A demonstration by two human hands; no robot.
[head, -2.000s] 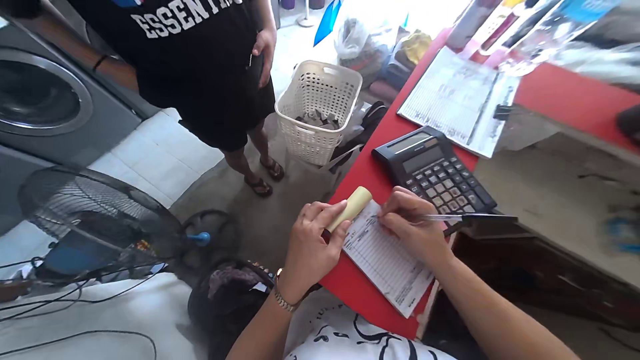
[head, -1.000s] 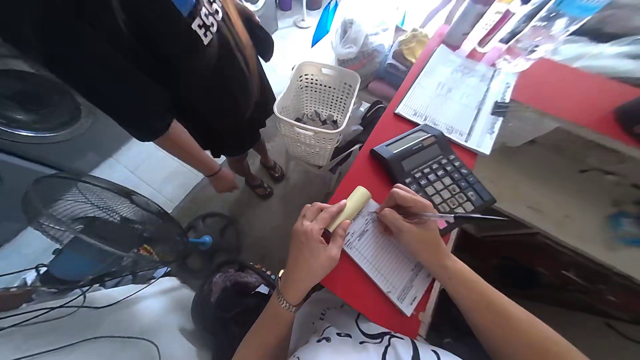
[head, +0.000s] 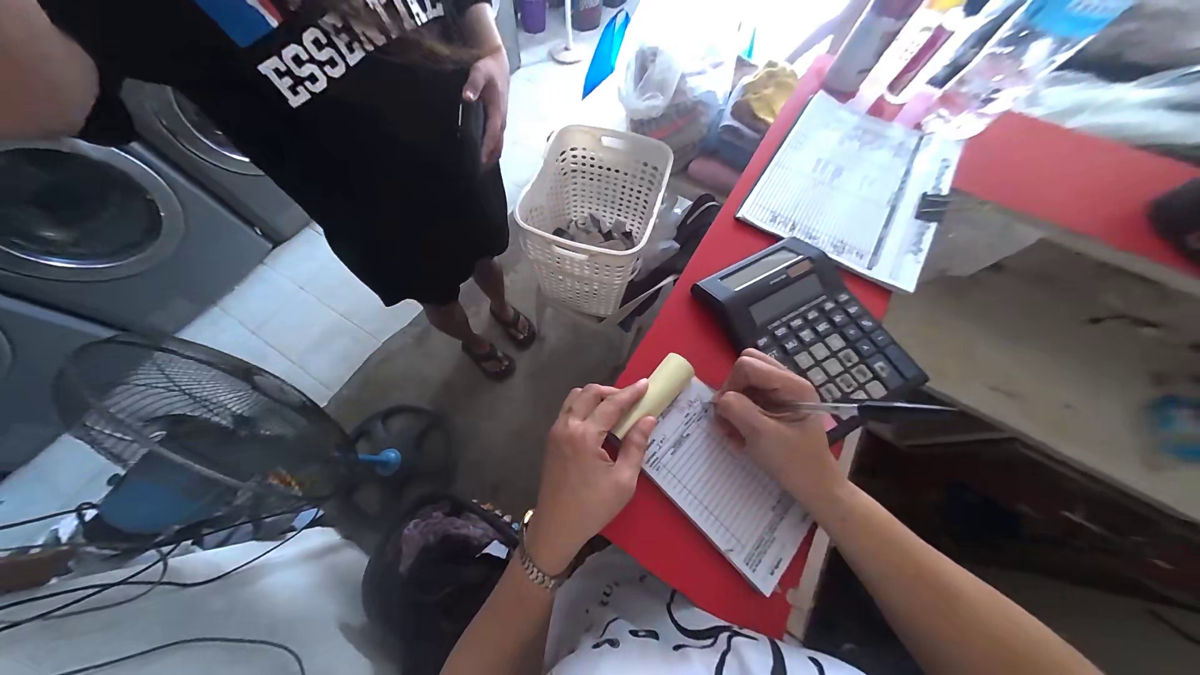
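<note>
A receipt pad with ruled lines [head: 727,497] lies on the red counter [head: 656,525]. My left hand [head: 600,450] grips the pad's rolled-back yellowish sheets [head: 661,389] at its top end. In my right hand [head: 773,417] is a pen [head: 844,409], its tip hidden by my fingers near the upper part of the pad. A black desk calculator [head: 811,323] sits just beyond my right hand. Farther back on the counter lies an open ledger sheet [head: 834,187] with a black binder clip [head: 934,207] at its right edge.
A person in a black shirt [head: 366,159] stands at the left, before front-loading washing machines [head: 225,248]. Between that person and the counter is a white laundry basket [head: 592,234]. A mesh-guarded fan [head: 206,422] stands at lower left. Bottles [head: 1008,56] stand at the counter's back.
The standing person's arm, lowered at the left a second ago, is now raised out of that spot, and the shirt's lettering shows more. My hands have barely moved on the pad.
</note>
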